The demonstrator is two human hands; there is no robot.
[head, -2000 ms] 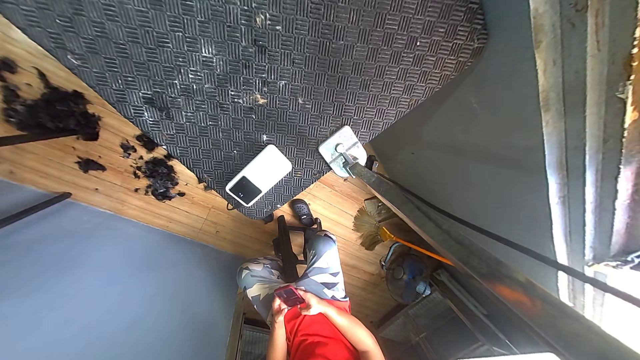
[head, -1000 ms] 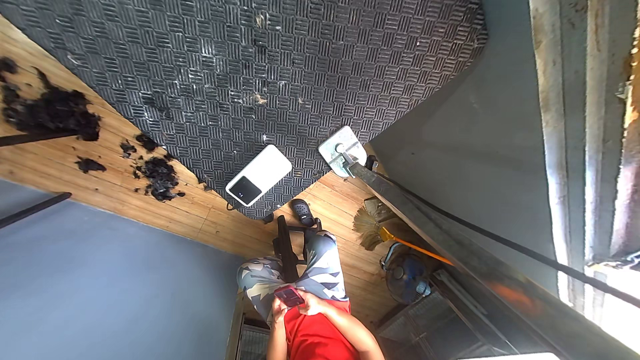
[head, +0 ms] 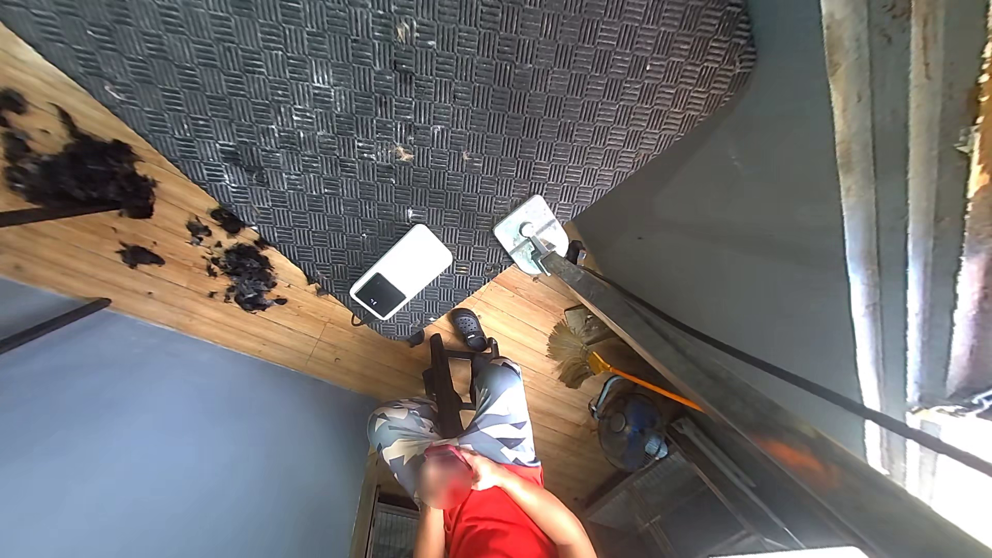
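A phone in a red case (head: 449, 451) is in both my hands above my lap. Around its right edge my right hand (head: 484, 471) is closed. My left hand (head: 434, 488) lies under a blurred patch at the phone's left side; its forearm shows below, and the earlier frames show it on the phone. The blur also hides most of the screen. Beyond my knees, a white device with a black display (head: 411, 260) lies on a black rubber mat (head: 310, 139) with a basket-weave pattern.
Black hair-like clumps (head: 85, 174) lie on the wood-look floor (head: 287, 341) at left. A white square plate (head: 513, 242) adjoins a long metal bar (head: 659, 333). Right of my legs are a broom head (head: 570, 353) and a fan (head: 629, 430). A black clog (head: 468, 328) is near the mat's corner.
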